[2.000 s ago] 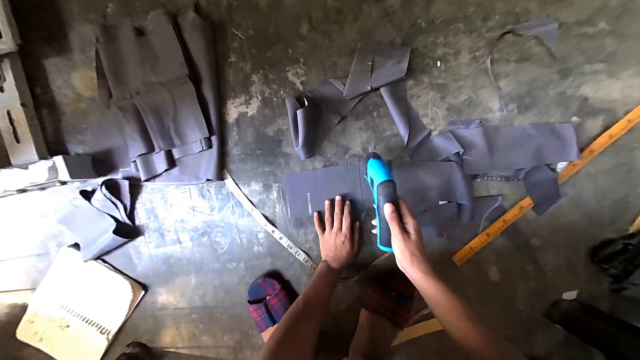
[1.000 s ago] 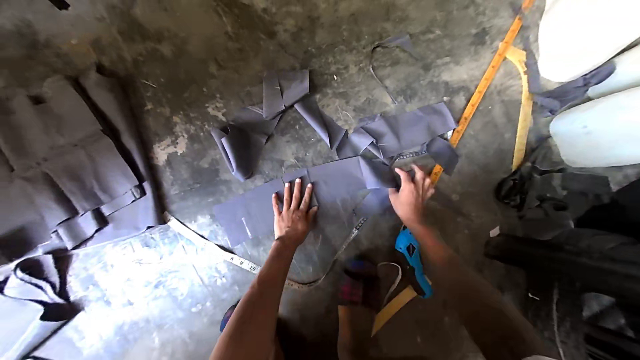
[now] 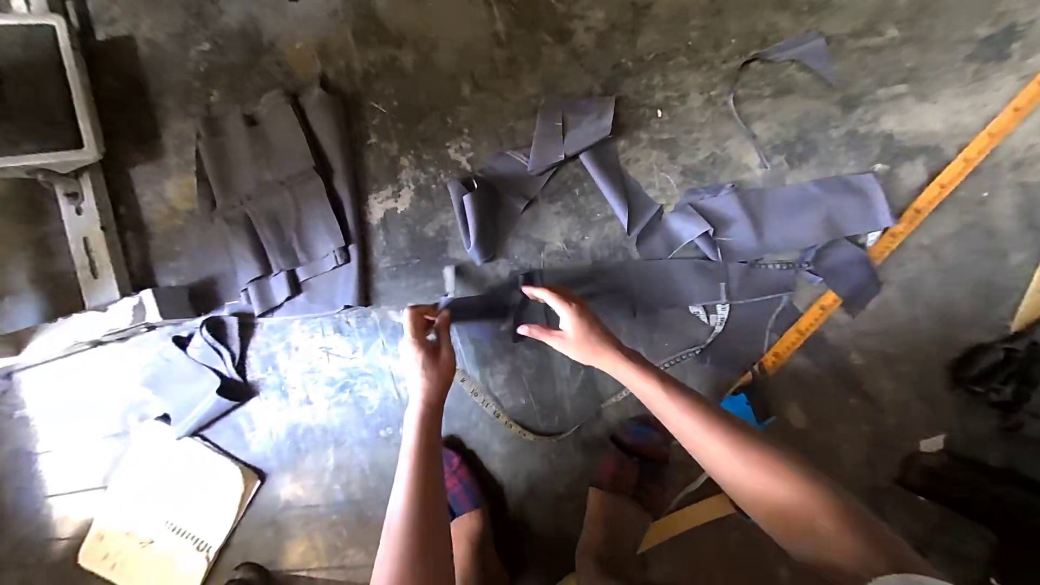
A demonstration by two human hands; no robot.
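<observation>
My left hand pinches the left end of a dark grey fabric strip between thumb and fingers. At the strip's folded part, my right hand has thumb and forefinger spread around a dark, blurred fold; whether they grip it is unclear. The rest of the fabric lies to the right on the floor. A tape measure curves below the hands. The blue tool lies under my right forearm, mostly hidden. Crumpled grey cloth pieces rest above and to the right.
Folded grey cloth is stacked at the left, above a loose grey piece and a spiral notebook. An orange ruler slants across the right. A metal frame stands at the left edge. My feet, in plaid slippers, are below.
Two seconds ago my right hand held the blue tool; one second ago it lay on the floor. My left hand has gone from lying flat on the fabric to pinching its left end, now lifted and folded.
</observation>
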